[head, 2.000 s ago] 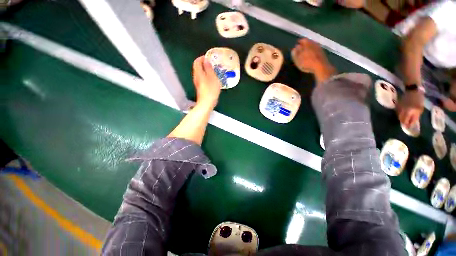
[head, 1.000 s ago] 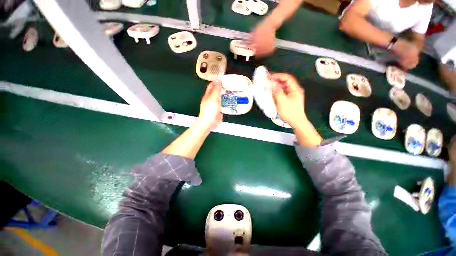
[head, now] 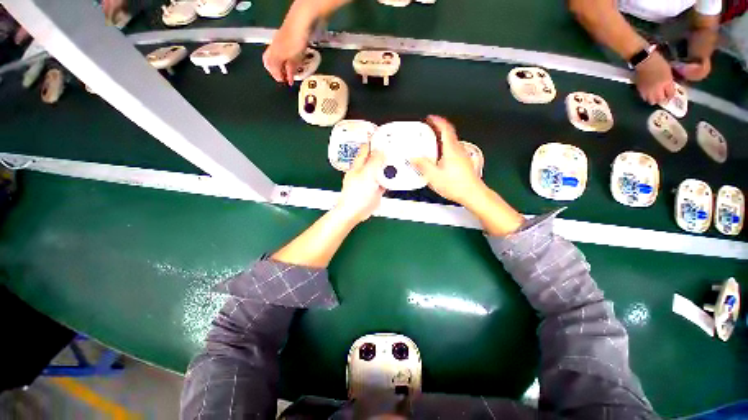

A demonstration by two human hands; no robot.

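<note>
My left hand (head: 362, 185) and my right hand (head: 451, 164) hold a white front cover (head: 403, 154) between them over the belt, its outer face up with a dark round opening near the bottom. Below its left side a back housing (head: 348, 145) with blue electronics lies partly hidden. Another white piece (head: 473, 157) shows partly behind my right hand. Whether the held cover is joined to another half cannot be told.
Back housings (head: 558, 172) and covers (head: 589, 111) lie on the belt to the right. A two-eyed unit (head: 384, 367) lies near my body. A slanting post (head: 156, 107) stands left. Another person's hand (head: 287, 54) reaches in at the far side; a paper slip (head: 693, 314) lies right.
The cover in my right hand has come left and turned flat, and my left hand now holds it too. The other person's hand has moved left. The view has shifted.
</note>
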